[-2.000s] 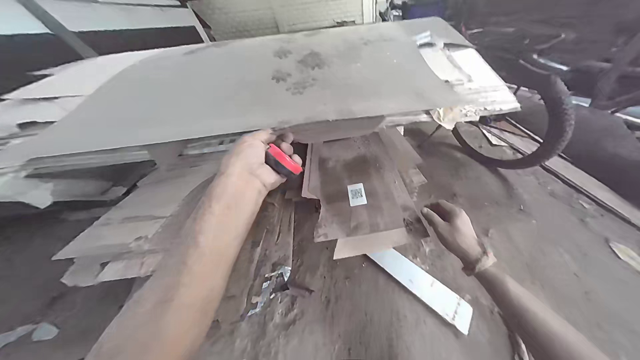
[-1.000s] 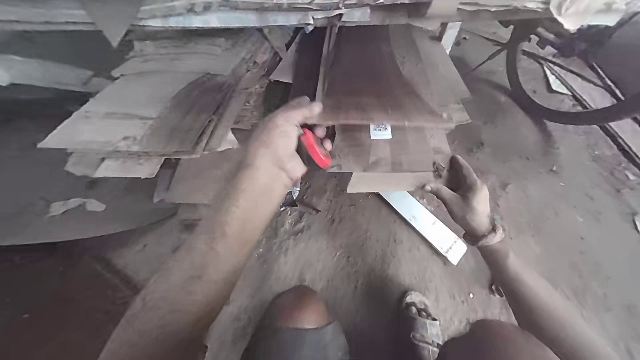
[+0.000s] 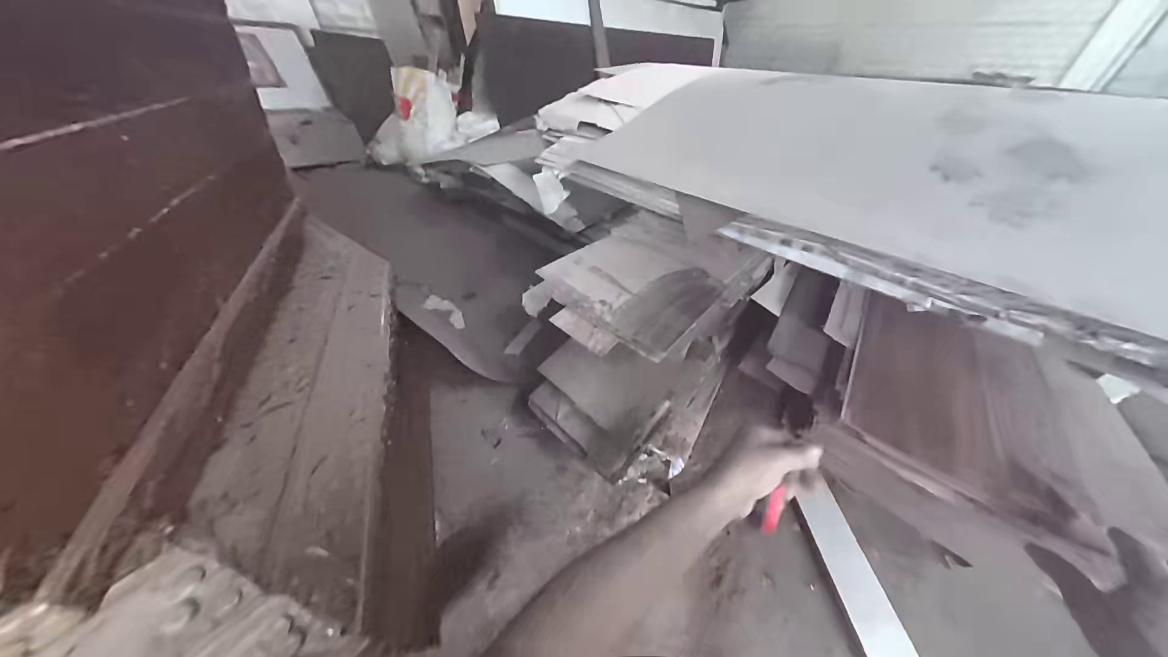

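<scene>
My left hand [image 3: 776, 465] is closed around a small red and black object [image 3: 774, 508], perhaps a tape measure, whose red part shows below the fingers. This hand is at the left corner of a stack of brown wood-grain sheets [image 3: 949, 401]. At the lower right edge, my right hand [image 3: 1095, 575] shows only in part, dark and blurred, by the near right corner of the same sheets; its grip is unclear. A long white strip [image 3: 853, 566] lies on the floor just below my left hand.
A large pale sheet [image 3: 821, 146] tops a pile overhanging the brown sheets. Stacked offcuts [image 3: 630, 292] stand left of them. A dark red-brown panel [image 3: 119, 228] and a wooden ledge [image 3: 292, 392] bound the left side. Farther back sits a white bag [image 3: 424, 114].
The view has swung far to the left, bringing in the red-brown panel and leaving the bicycle wheel out of frame. The red and black object remains in my left hand.
</scene>
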